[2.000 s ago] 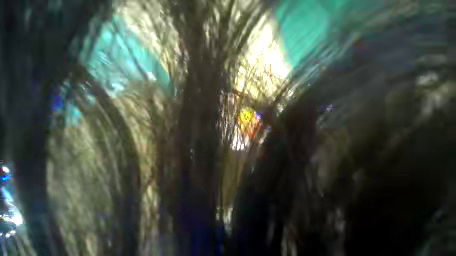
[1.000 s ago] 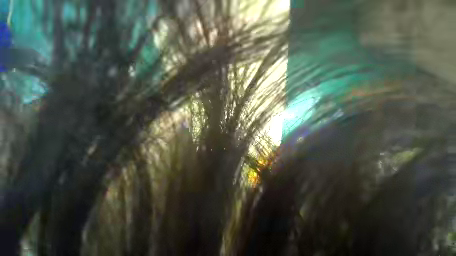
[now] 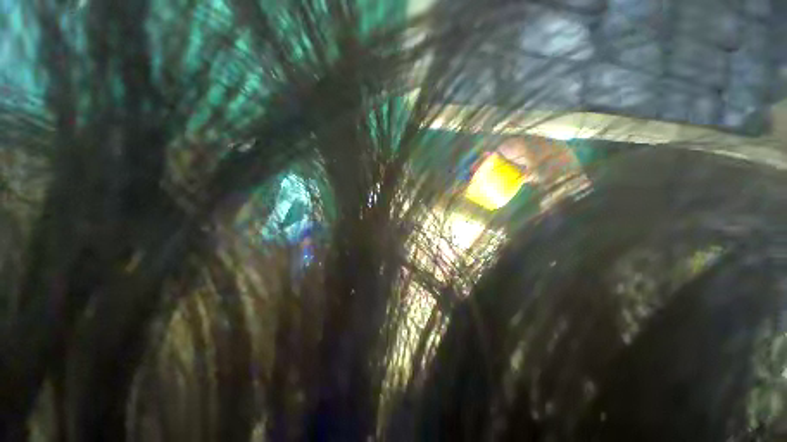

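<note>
Dark hair hangs across most of the view. A bright yellow-orange part, possibly of the tape dispenser (image 3: 494, 181), shows right of centre through the hair. A blurred pinkish patch touches its upper right side and may be my right hand (image 3: 533, 161); its fingers and grip cannot be made out. My left hand cannot be seen. At the top right is a cardboard carton (image 3: 604, 126) with a pale edge. Grey-blue shiny packed goods (image 3: 656, 60) lie in rows inside it. A glaring pale surface (image 3: 466, 230), perhaps a carton flap, lies just below the yellow-orange part.
The green bench surface (image 3: 198, 52) shows through the hair at the upper left. A small bright bluish-white patch (image 3: 293, 200) shows left of centre, too blurred to name. Hair hides the lower part of the view.
The carton with rows of goods has come into view at the top right. The yellow-orange part now shows higher, further right and more clearly. The hair strands have shifted.
</note>
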